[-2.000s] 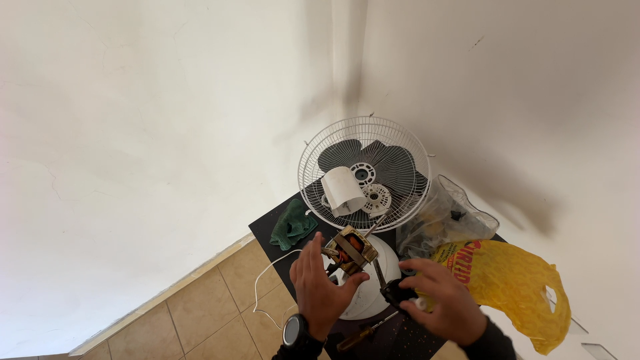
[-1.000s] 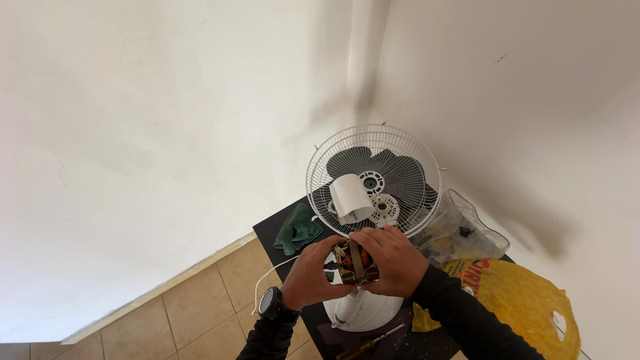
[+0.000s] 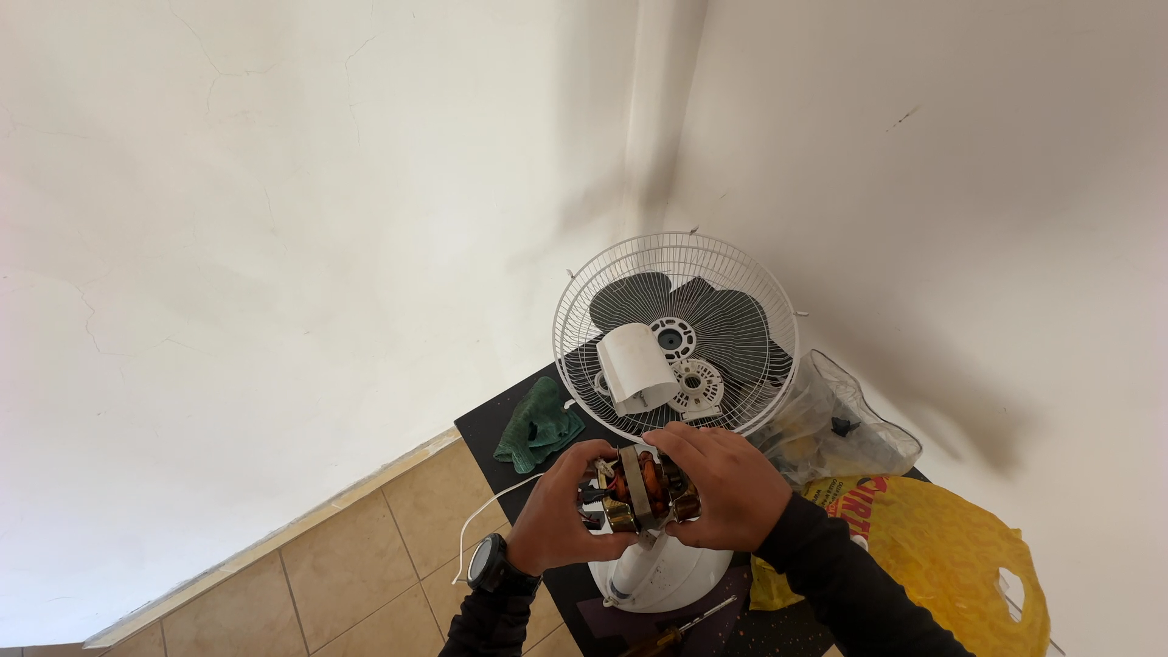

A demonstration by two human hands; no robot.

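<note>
An electric fan motor (image 3: 641,490) with copper windings and a metal core is held between my two hands, above the white fan base (image 3: 671,575). My left hand (image 3: 568,511) grips its left side, by some dark wires. Around its right end my right hand (image 3: 725,488) is closed. A white cord (image 3: 479,518) hangs down to the left of my left hand. Behind the motor lies the white wire fan guard (image 3: 675,239) with dark blades (image 3: 730,319); a white plastic motor cover (image 3: 634,360) and a round vented part (image 3: 698,383) rest on it.
A green cloth (image 3: 538,424) lies on the black table (image 3: 488,429) at the left. A screwdriver (image 3: 675,632) lies near the front. To the right are a clear plastic bag (image 3: 849,424) with parts and a yellow plastic bag (image 3: 949,547). Walls meet behind the guard; the tiled floor (image 3: 347,566) shows at left.
Two seconds ago my right hand was apart from the motor, near a dark object; now it holds the motor's right end. My left hand has kept hold of the motor.
</note>
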